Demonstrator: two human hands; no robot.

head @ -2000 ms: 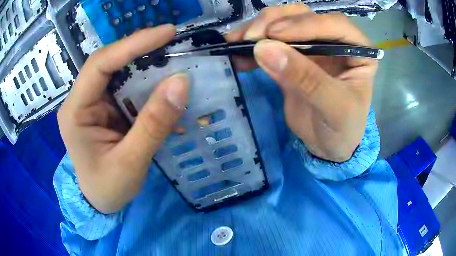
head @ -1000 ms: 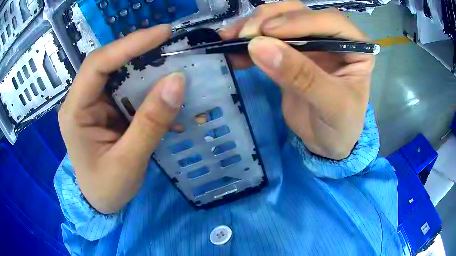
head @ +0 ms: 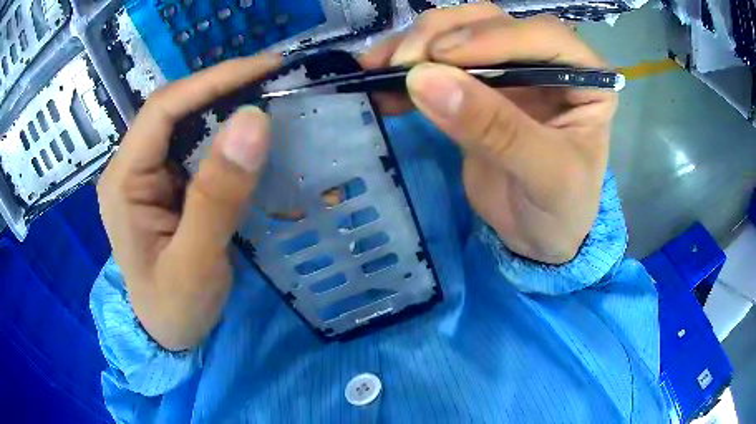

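Observation:
A grey phone middle frame (head: 319,149) with ragged black edging and rows of oval slots is tilted in front of the blue smock. My left hand (head: 186,207) holds it by its upper left part, thumb on the face, fingers behind and along the top edge. My right hand (head: 522,132) holds black tweezers (head: 497,77) nearly level. Their bright tips lie at the black upper edge of the frame, close to my left thumb. Whether the tips hold a small part cannot be told.
Blister trays with another frame (head: 54,128) lie at the upper left. Blue carrier film (head: 224,29) with rows of spots lies on a tray behind my left hand. Blue bins (head: 688,331) stand at the right, on the grey-green floor (head: 663,149) with a yellow line. Blue material (head: 50,315) is at the left.
My left thumb has moved up and left across the frame, nearer the tweezer tips. The tweezers and my right hand have shifted slightly left.

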